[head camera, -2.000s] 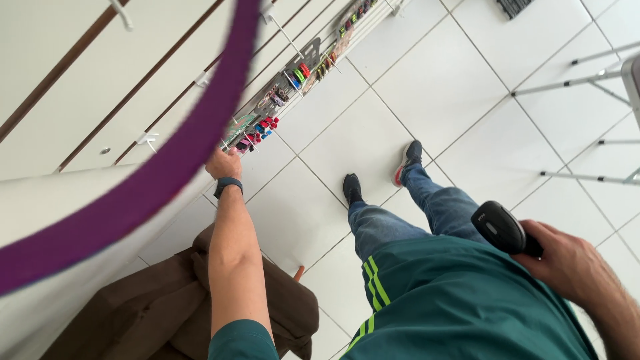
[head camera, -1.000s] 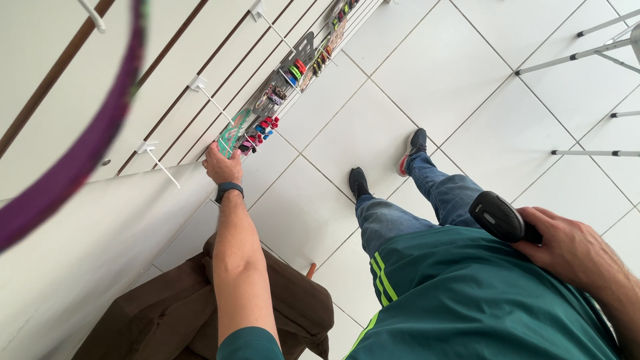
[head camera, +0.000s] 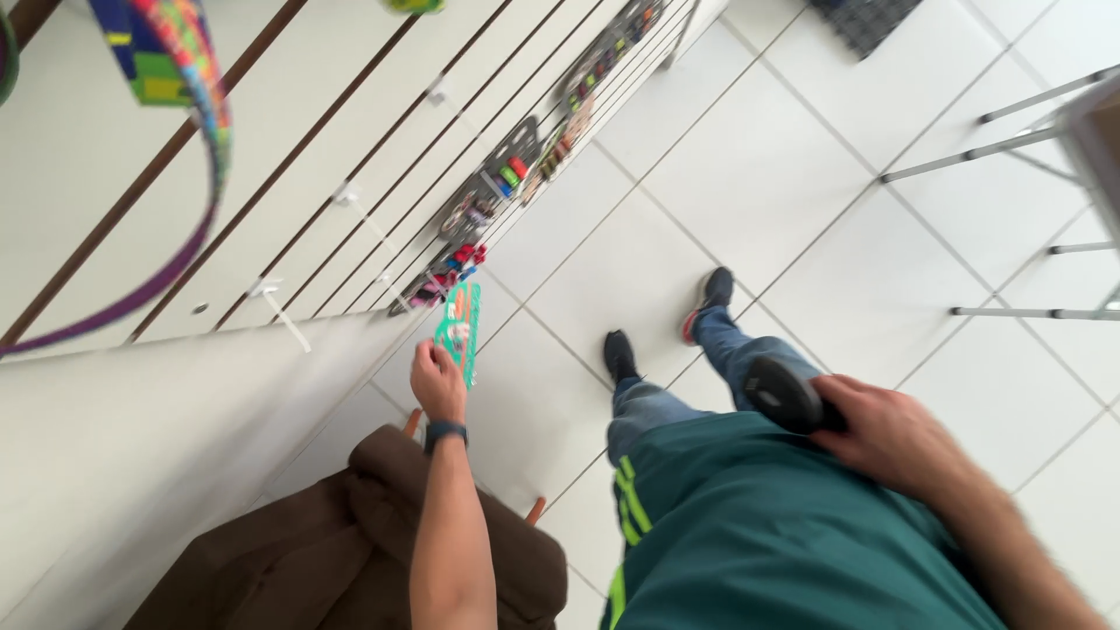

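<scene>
My left hand (head camera: pixel 439 378), with a dark watch on its wrist, grips a flat teal package (head camera: pixel 462 331) that bears printing. The package is beside the low end of a slatted display wall, near small red, pink and blue items (head camera: pixel 455 271) hung there. At my right, against my green shirt, my right hand (head camera: pixel 875 429) is closed around the handle of a black handheld scanner (head camera: pixel 781 394). The scanner's rounded head points away from my fingers, over my jeans.
White slatted panels (head camera: pixel 289 114) with projecting hooks (head camera: pixel 284 315) run along the left. Grey cards of hair accessories (head camera: pixel 507 171) hang low on them. A brown upholstered armchair (head camera: pixel 332 542) stands below. Metal legs (head camera: pixel 971 162) of a stand are at right. A purple strap (head camera: pixel 166 284) hangs upper left.
My left hand has drawn the teal package away from the display wall, out over the floor tiles. My right hand still holds the scanner. A multicoloured part of the strap has come into view.
</scene>
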